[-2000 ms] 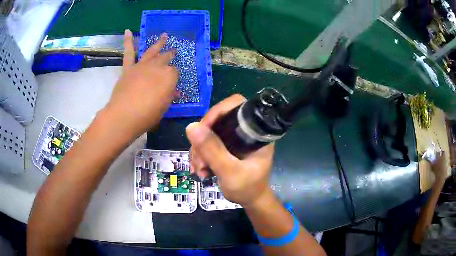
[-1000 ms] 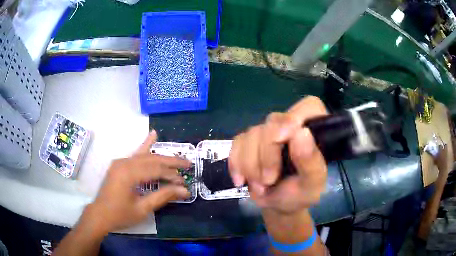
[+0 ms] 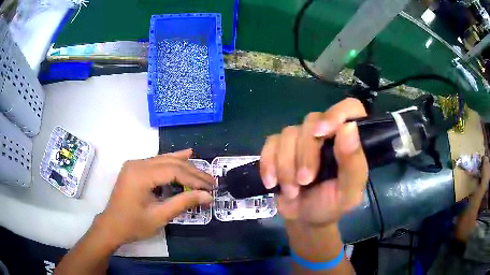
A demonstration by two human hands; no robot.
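My right hand (image 3: 317, 166) is closed around the black electric screwdriver (image 3: 376, 137), held nearly level with its tip pointing left. The tip is at my left hand's fingertips, over the seam between two white plastic housings. My left hand (image 3: 156, 193) lies over the left housing (image 3: 199, 216), thumb and fingertips close together near the tip; whether a screw is between them cannot be seen. The circuit board in that housing is mostly hidden. The right housing (image 3: 244, 209) is partly covered by the screwdriver's front end. The blue bin (image 3: 185, 117) of small silver screws (image 3: 182, 75) stands beyond them.
Another housing with a circuit board (image 3: 67, 161) lies on the pale sheet (image 3: 115, 115) at left. Grey perforated stacks (image 3: 19, 80) stand at far left. A metal post (image 3: 360, 37) and black cable (image 3: 376, 198) are at right. Another person's arm (image 3: 475, 193) shows at the right edge.
My left hand has come from the screw bin down to the left housing, and its fingertips have closed toward the tip. The screwdriver has swung from steeply tilted to nearly level.
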